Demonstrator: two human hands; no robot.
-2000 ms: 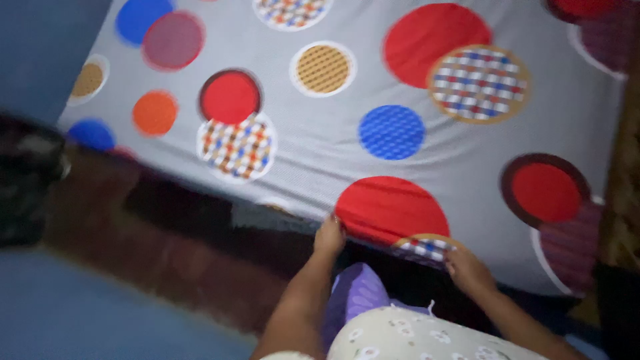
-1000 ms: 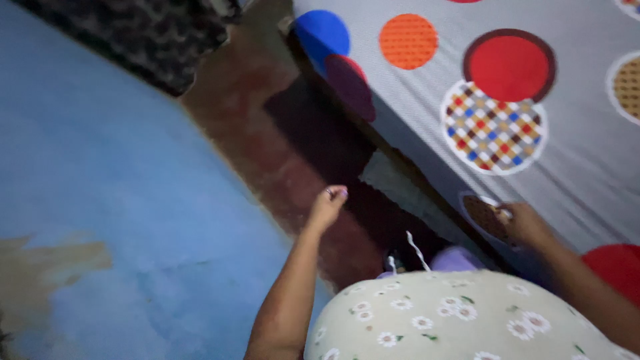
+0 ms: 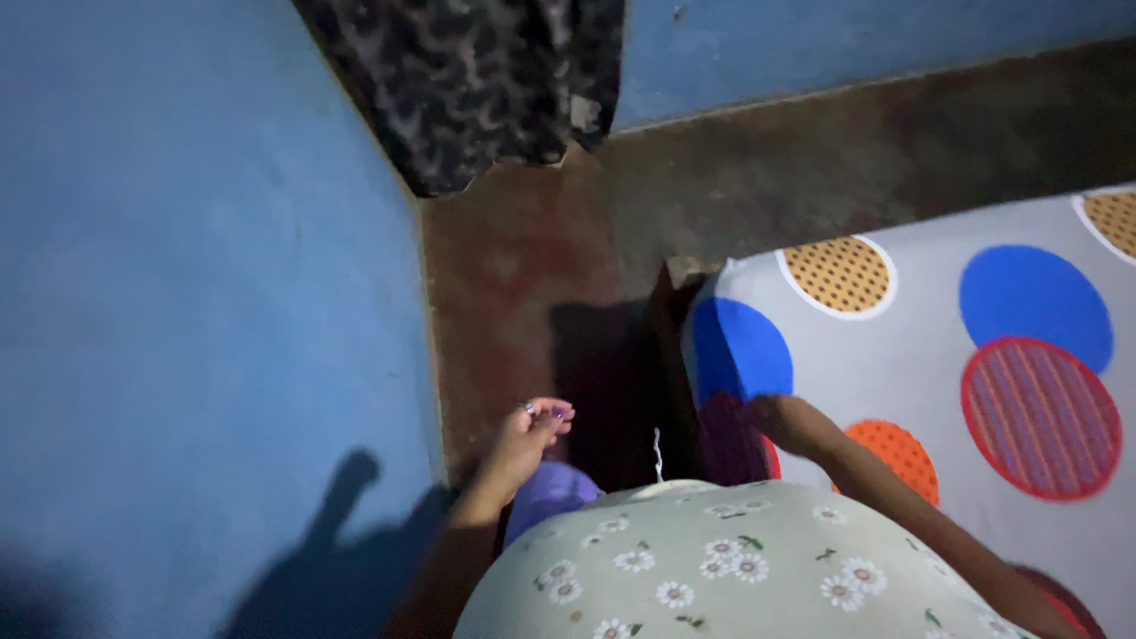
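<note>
A grey bedsheet with coloured circles (image 3: 923, 355) covers the mattress on the right. My right hand (image 3: 785, 422) rests at the sheet's edge near the bed's corner, over a blue and a dark red circle; its fingertips are partly hidden, so whether they pinch the cloth cannot be told. My left hand (image 3: 532, 435) is in the air over the floor, left of the bed, with its fingers loosely curled, a ring on one finger and nothing held.
A blue wall (image 3: 222, 266) stands close on the left, and another crosses the top right. A dark patterned curtain (image 3: 479, 80) hangs at the top. Between wall and bed runs a reddish floor (image 3: 506, 293). The wooden bed frame's corner (image 3: 688, 271) sticks out.
The view has swung toward the bed's corner. My left hand, at the sheet's edge two seconds ago, is now away from it. My right hand has moved along the edge to near the corner.
</note>
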